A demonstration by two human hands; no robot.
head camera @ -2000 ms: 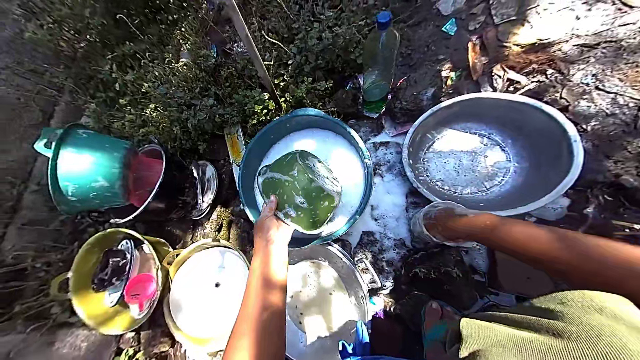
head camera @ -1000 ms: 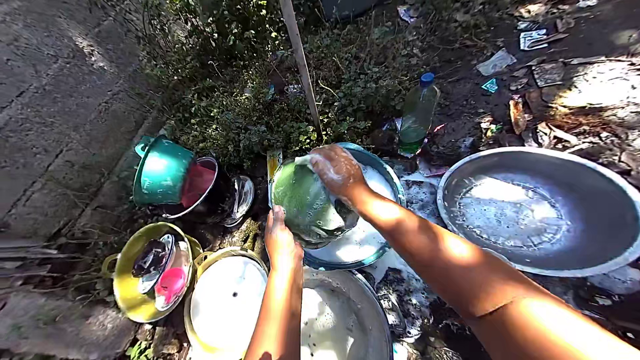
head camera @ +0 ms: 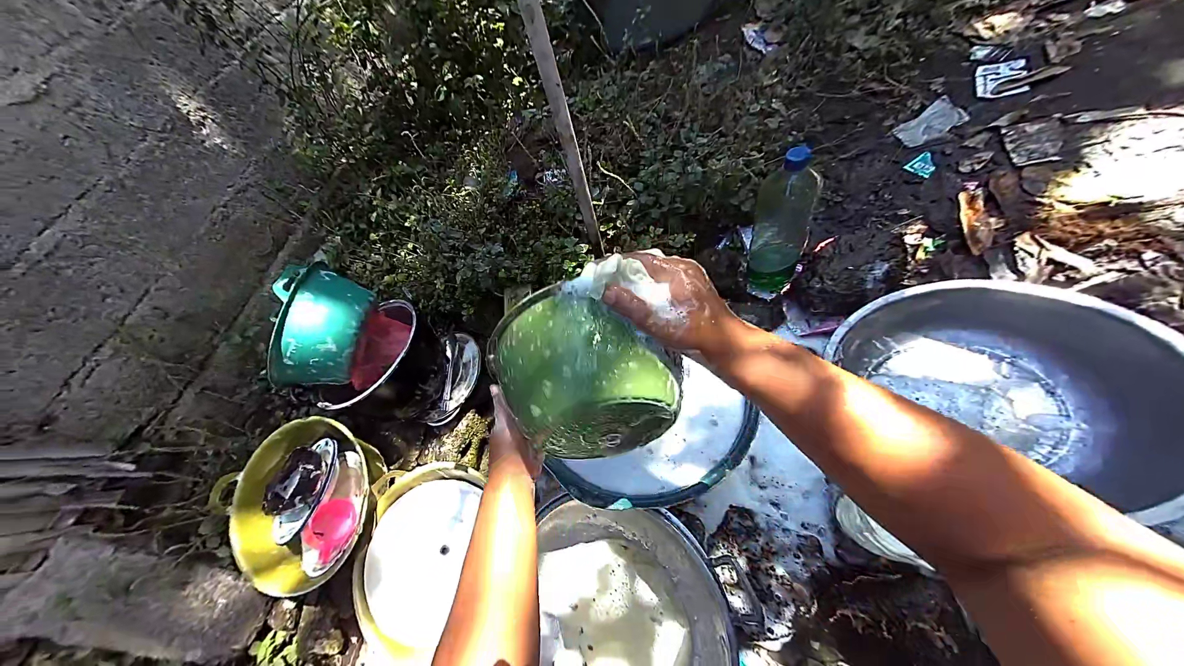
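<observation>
A green bowl (head camera: pixel 583 370) with soap streaks is tilted on its side above a teal basin (head camera: pixel 712 444) of white suds. My left hand (head camera: pixel 513 435) grips its lower left side; the fingers behind it are hidden. On the bowl's upper rim, my right hand (head camera: pixel 671 296) presses a pale, foamy scrubbing pad or cloth (head camera: pixel 615 276). A metal pot (head camera: pixel 620 592) holding cloudy water stands just below the basin.
A large grey metal basin (head camera: pixel 1101 370) lies right, a plastic bottle (head camera: pixel 782 222) with green liquid behind. At left are a green bucket (head camera: pixel 324 324), a dark pot (head camera: pixel 421 370), a yellow basin (head camera: pixel 254 518) holding dishes and a white-lidded pot (head camera: pixel 421 555). A stick (head camera: pixel 564 120) stands among weeds.
My right hand has come from beside the grey basin onto the bowl with the pad or cloth. The green bowl has been raised and tilted over the suds. The view has shifted.
</observation>
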